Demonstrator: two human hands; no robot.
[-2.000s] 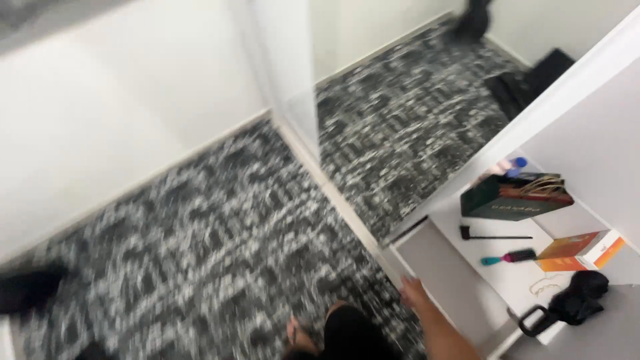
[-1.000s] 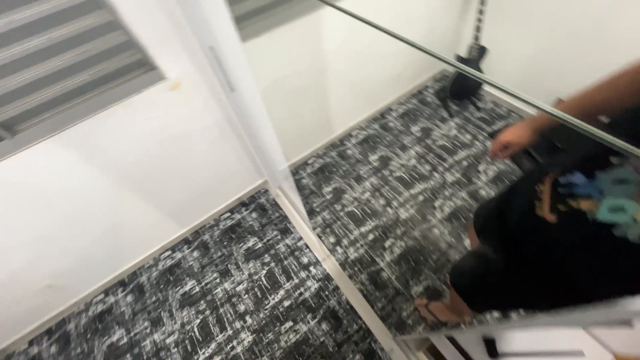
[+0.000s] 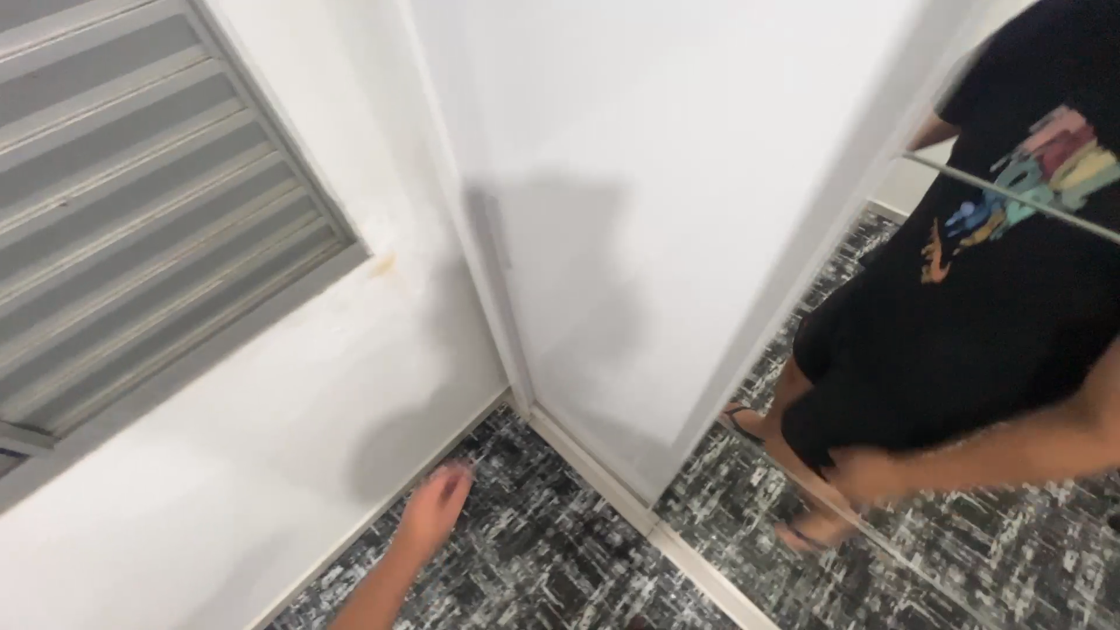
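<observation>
My left hand (image 3: 440, 494) reaches in from the bottom, its fingers loosely curled and apart, with nothing seen in it. It is over the dark patterned carpet (image 3: 560, 525), near the foot of the white wall. A blurred forearm and hand at the right, which look like my right hand (image 3: 866, 477), lie across the mirrored sliding door (image 3: 901, 516); nothing is visible in the fingers, and whether they touch the mirror cannot be told. A smooth white panel (image 3: 647, 219) stands between the wall corner and the mirror's pale edge frame (image 3: 787, 262).
Grey louvred slats (image 3: 166, 201) fill a framed opening at the upper left. A pale floor track (image 3: 700, 569) runs from the corner to the bottom. The mirror reflects a person in a black printed shirt (image 3: 1032, 201), shorts and sandals.
The view has swung away from the compartment with bags and brushes. One second ago the mirror reached the corner; now the white panel shows there. My left hand has come into view.
</observation>
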